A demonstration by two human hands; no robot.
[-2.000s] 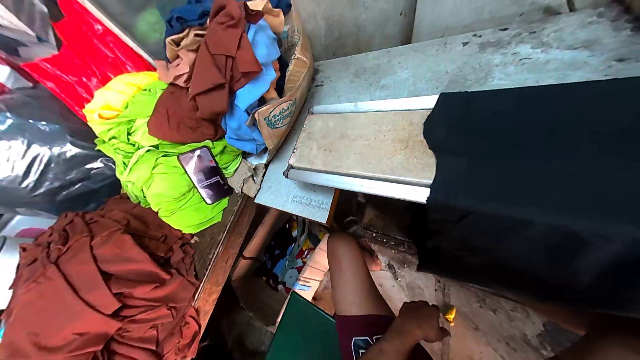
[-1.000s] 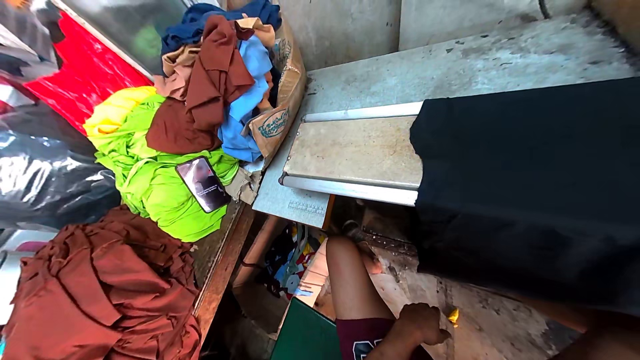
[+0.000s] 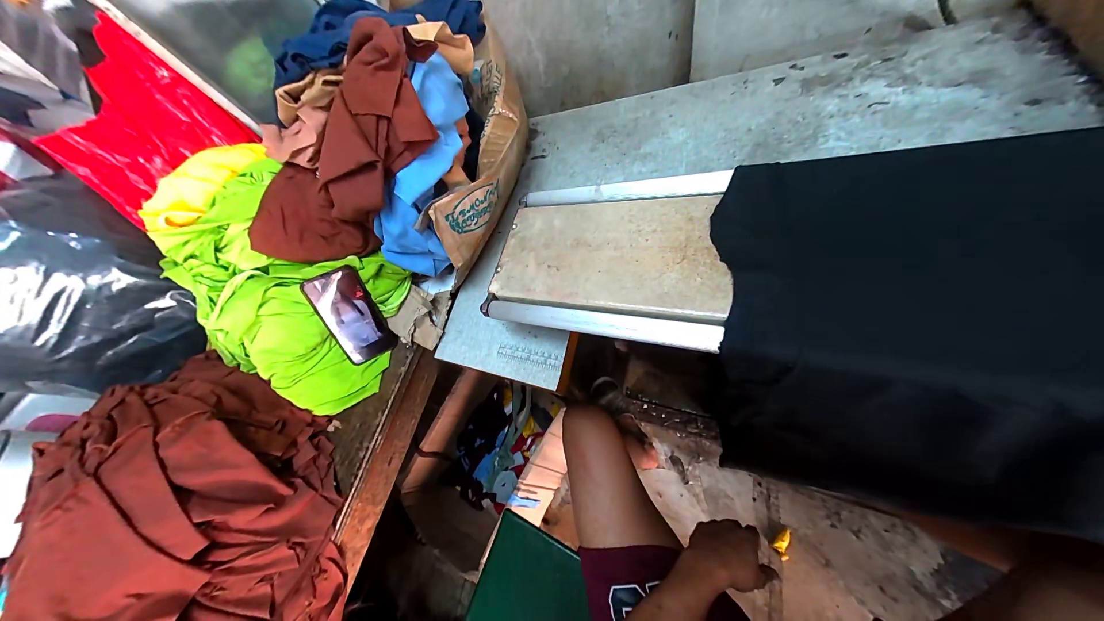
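My left hand (image 3: 729,556) is curled with its fingers closed, above the thigh in maroon shorts (image 3: 621,569) at the lower middle; nothing shows in it. My right hand is not in view. Up and to the right of the left hand, a black cloth (image 3: 914,328) lies over a long board (image 3: 612,254) with metal rails along its sides. The board rests on a worn grey tabletop (image 3: 621,138). At the left, a phone (image 3: 348,315) with a lit screen lies on a lime green cloth (image 3: 285,345).
A paper sack (image 3: 496,129) of brown, blue and tan cloth stands behind the phone. Reddish-brown cloth (image 3: 181,492) is heaped at the lower left, near black plastic (image 3: 86,285). A green panel (image 3: 526,573) is beside the leg. A small yellow object (image 3: 781,543) shows beyond the left hand.
The picture on the phone's screen has changed. My left hand stays curled above the thigh, and the black cloth has not plainly moved.
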